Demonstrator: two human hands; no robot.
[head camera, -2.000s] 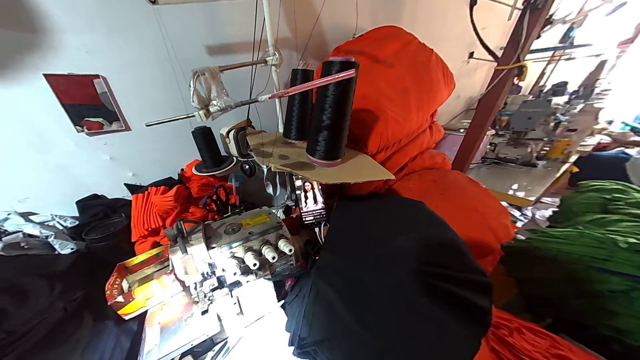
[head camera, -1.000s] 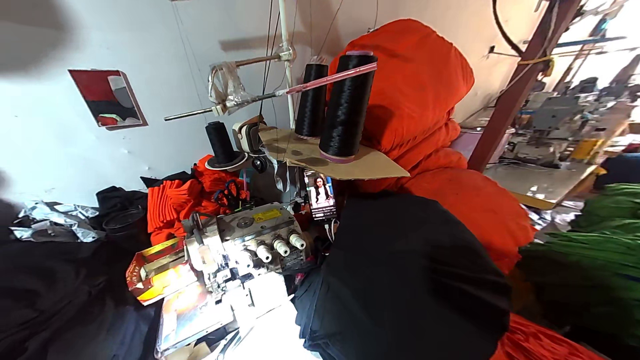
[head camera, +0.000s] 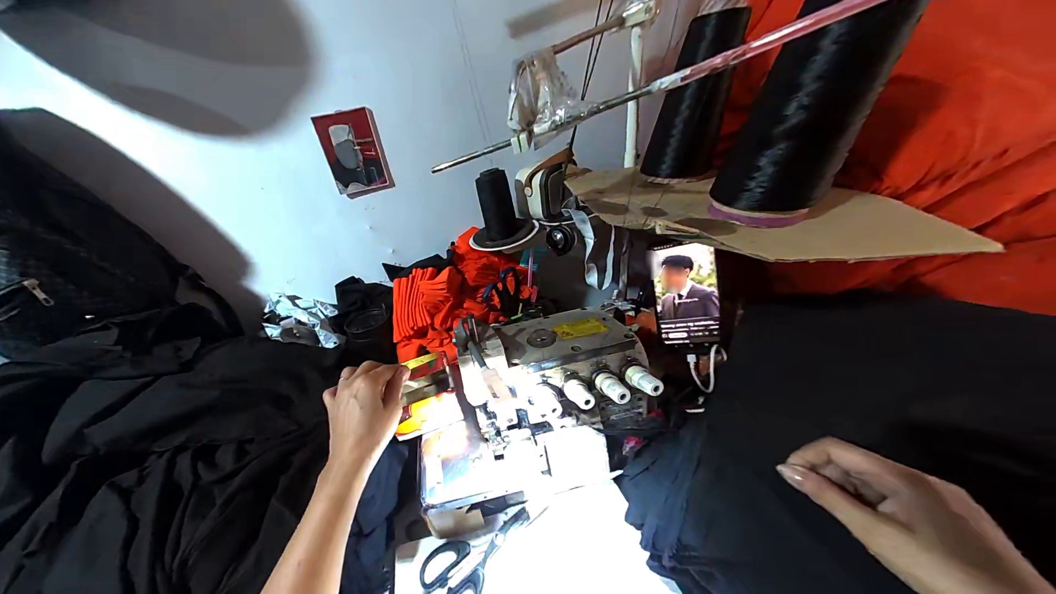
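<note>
An overlock sewing machine stands at centre, its bed brightly lit. My left hand is at the near edge of a red and yellow box left of the machine, fingers bent together; whether it grips anything is unclear. My right hand hangs over or rests on a stack of black fabric at the right, fingers curled, with nothing plainly visible in it. Scissors with black handles lie on the table below the machine bed. Folded red fabric pieces are piled behind the box.
Black thread cones stand on a cardboard sheet above the machine, under a metal thread rod. A lit phone with a white cable stands behind the machine. Black cloth heaps at left; large red cloth bundles rise at right.
Both my hands have come into view, the left by the box and the right by the black fabric stack. The view has moved closer and to the left.
</note>
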